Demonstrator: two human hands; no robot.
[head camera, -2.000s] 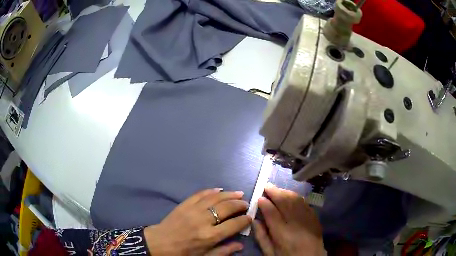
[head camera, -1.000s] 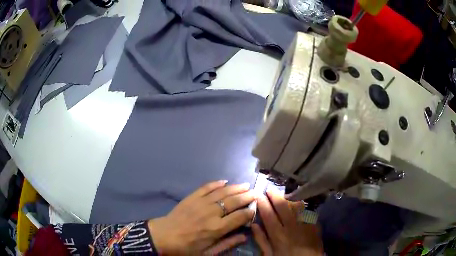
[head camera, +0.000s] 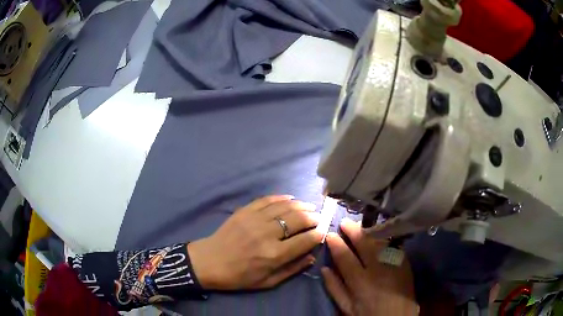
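Observation:
A large grey cloth panel (head camera: 228, 148) lies under the sewing machine head (head camera: 370, 111) and under both hands. A narrow white strip (head camera: 326, 218) lies on the cloth in the bright light by the needle area. My left hand (head camera: 259, 244) lies flat on the cloth, its fingertips at the strip's left side; it wears a ring. My right hand (head camera: 370, 271) presses on the cloth at the strip's right side, fingers slightly apart, partly behind the machine head. The needle and presser foot are hidden by glare and the head.
Crumpled grey cloth (head camera: 210, 43) lies beyond the panel. Flat grey cut pieces (head camera: 105, 46) are at the far left, near a second machine (head camera: 25, 46). A red object (head camera: 494, 28) is behind the head. A yellow bin (head camera: 37, 259) is at lower left, red-handled scissors (head camera: 515, 300) at lower right.
Both hands and the strip's visible end sit further up beside the needle area than two seconds ago. Less of the strip shows. The panel has new folds near my left hand.

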